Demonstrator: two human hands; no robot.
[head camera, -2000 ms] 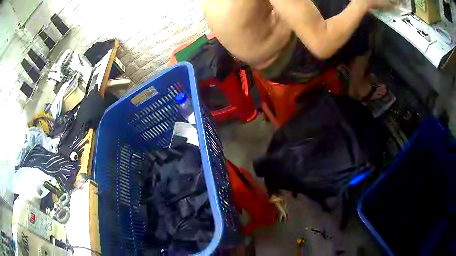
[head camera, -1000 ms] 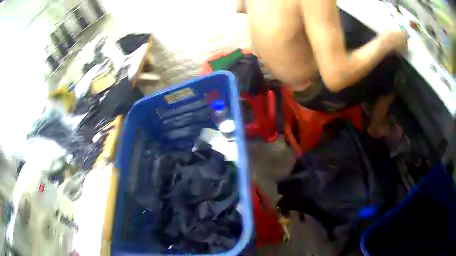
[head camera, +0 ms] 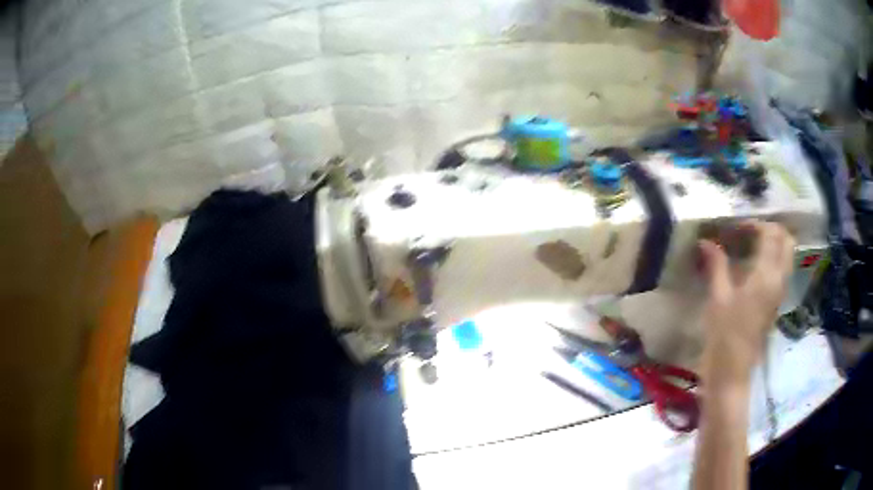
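Note:
A white sewing machine [head camera: 488, 254] stands across the table. A large dark cloth [head camera: 254, 354] is spread at its left, its right edge near the presser foot [head camera: 418, 343]. My right hand [head camera: 749, 297] is raised against the right part of the machine body, with its fingers curled. The hand is blurred, and I cannot tell if it grips anything. My left hand is not in view.
Red-handled scissors [head camera: 670, 394], light-blue snips [head camera: 609, 372] and a thin dark stick [head camera: 577, 391] lie right of the needle area. Blue and red items [head camera: 713, 129] sit on top of the machine. A white brick-pattern wall [head camera: 258, 96] stands behind.
The view has swung from the blue basket and a seated person to the sewing machine table. My right hand has come into view.

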